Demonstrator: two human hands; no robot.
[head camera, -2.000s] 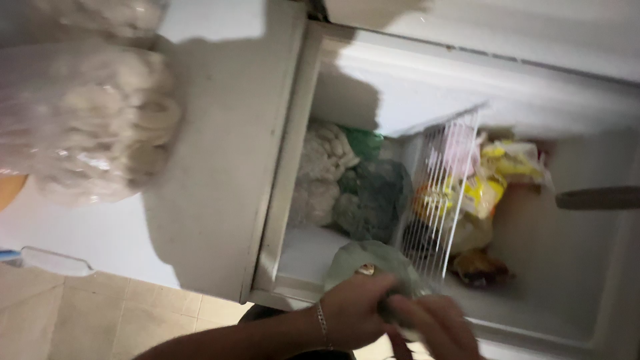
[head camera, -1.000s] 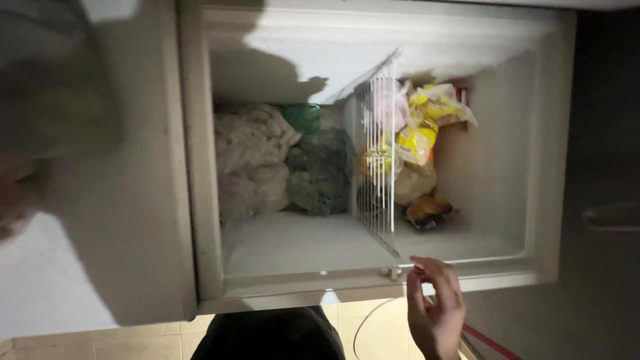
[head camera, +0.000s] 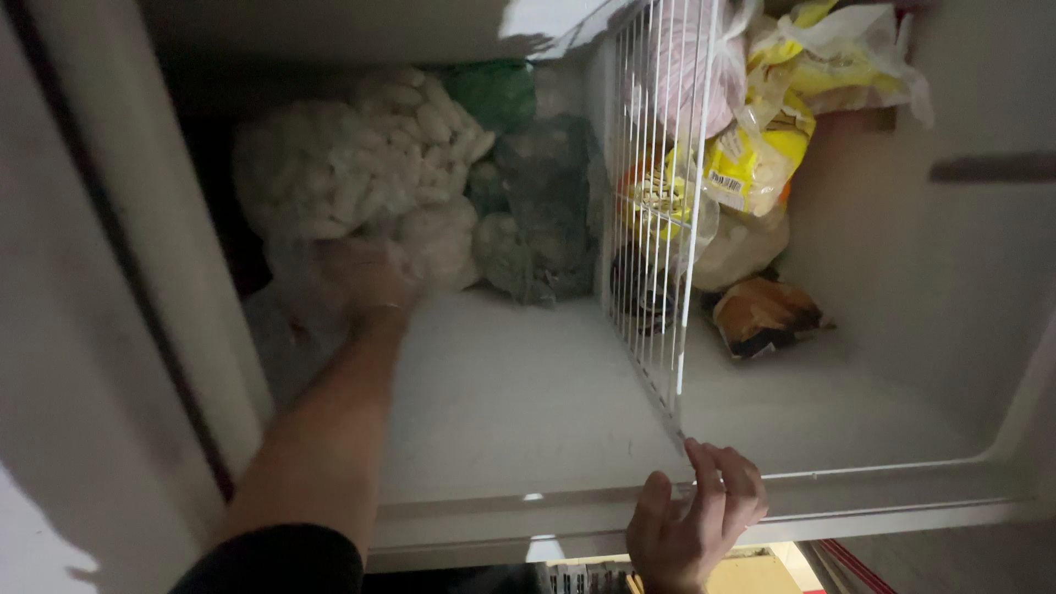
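My left hand (head camera: 367, 276) reaches deep into the left side of a chest freezer, at the lower edge of a clear plastic bag of pale frozen pieces (head camera: 363, 157); it is blurred, and its fingers are partly hidden by plastic film. Beside that bag lie a dark translucent bag (head camera: 544, 214) and a green bag (head camera: 492, 95). My right hand (head camera: 701, 503) rests on the freezer's near rim (head camera: 874, 487), fingers bent, close to the lower end of a white wire divider (head camera: 689, 272). Beyond the divider are yellow printed packets (head camera: 759, 157), a pinkish bag (head camera: 701, 74) and an orange-and-black packet (head camera: 767, 315).
The freezer's left wall edge (head camera: 190, 247) runs close beside my left forearm. A grey bar-like thing (head camera: 990, 168) shows at the right. Below the near rim are a yellowish surface (head camera: 755, 575) and red-striped material (head camera: 854, 565).
My left arm has come into view and reached down into the freezer's left compartment. My right hand stays at the near rim. The view has moved closer to the freezer.
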